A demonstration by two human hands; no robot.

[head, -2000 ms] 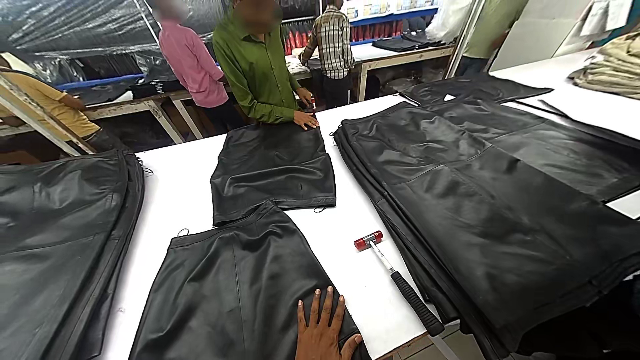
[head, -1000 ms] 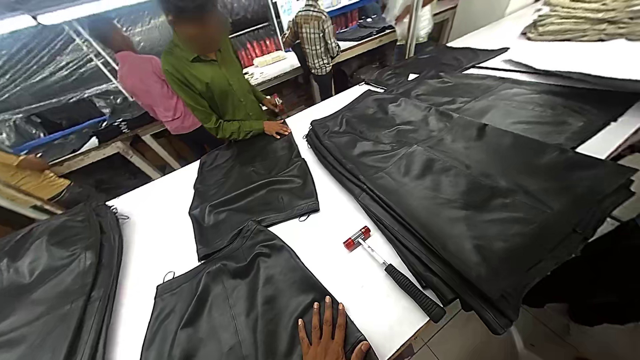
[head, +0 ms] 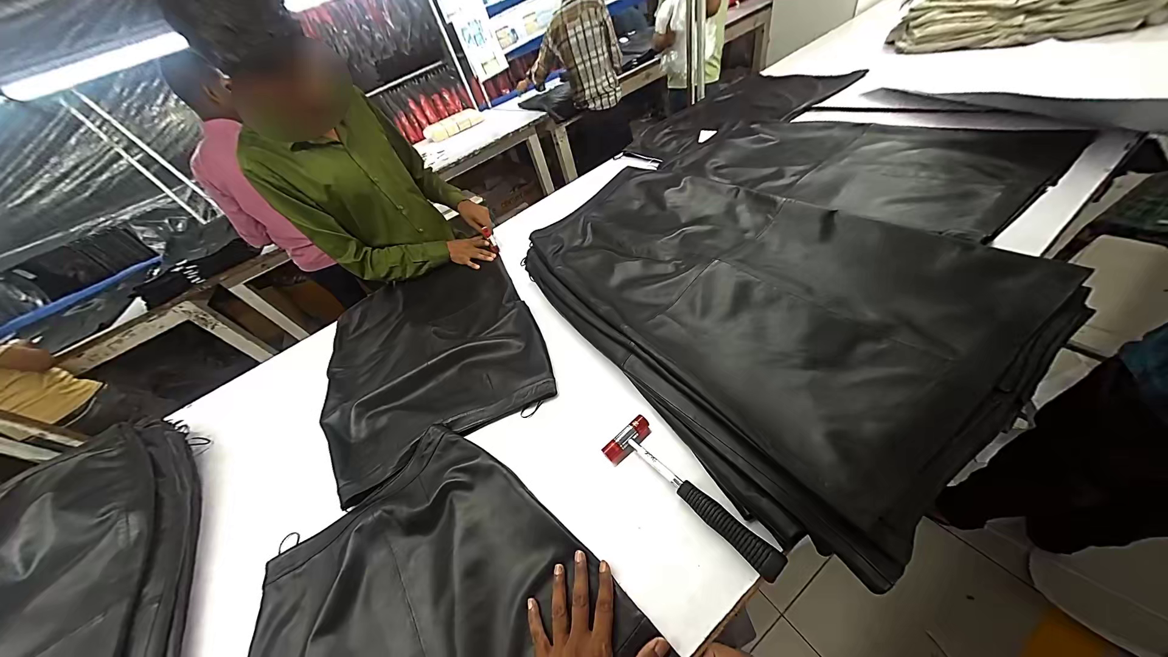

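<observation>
My left hand (head: pixel 577 607) lies palm down, fingers spread, on the lower right part of a black leather skirt (head: pixel 365 575). A bit of skin, apparently my right hand (head: pixel 721 650), shows at the bottom by the table's corner; its fingers and any hold are hidden. Up and to the right of my left hand, a mallet (head: pixel 684 488) with red faces and a black ribbed grip rests on the white table (head: pixel 630 538). Another black leather skirt (head: pixel 438 374) lies farther off, touching the near skirt's waistband. Thread loops stick out at both waistbands.
Black leather skirts are stacked at right (head: pixel 803 319) and left (head: pixel 91 538). Across the table a co-worker in a green shirt (head: pixel 347 201) has both hands at the far skirt's end, by a small red object (head: pixel 490 239). Folded beige material (head: pixel 1022 23) lies at upper right.
The co-worker's hands have come closer together at the far skirt's end. My left hand stays on the near skirt. Skin beside the table corner has come into view. The view has tilted.
</observation>
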